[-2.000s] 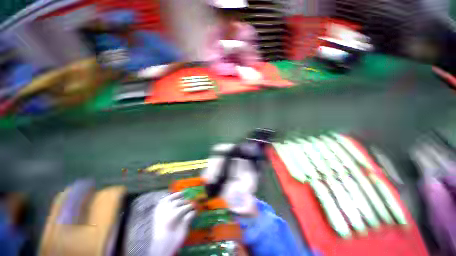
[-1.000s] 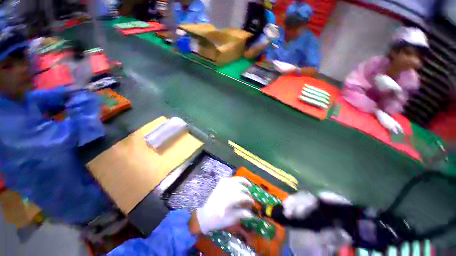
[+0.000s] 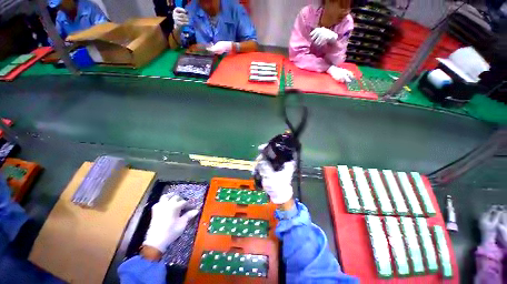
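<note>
My left hand point(image 3: 168, 222), in a white glove, is over the black screw tray point(image 3: 186, 244), its fingers bent at the silvery screws; whether it pinches any cannot be told. My right hand point(image 3: 278, 180), gloved, is closed around the black electric screwdriver point(image 3: 282, 148), beyond the fixture's upper right corner. Its cable loops up behind it. The orange fixture point(image 3: 233, 244) lies between my hands with three green circuit boards in rows: a far one point(image 3: 241, 196), a middle one point(image 3: 239, 227) and a near one point(image 3: 234, 263). The screwdriver's tip is hidden.
Left is a cardboard sheet point(image 3: 83, 238) with grey ridged strips point(image 3: 98, 180). Right, a red mat point(image 3: 356, 252) holds two rows of white-topped strips point(image 3: 378, 191). Yellow strips point(image 3: 222, 162) lie beyond the fixture. People in blue and pink smocks sit across the bench; others are at both sides.
The view has swung back from the left. My left hand has moved off the boards to the screw tray. The screwdriver has moved away from the boards, which are now uncovered.
</note>
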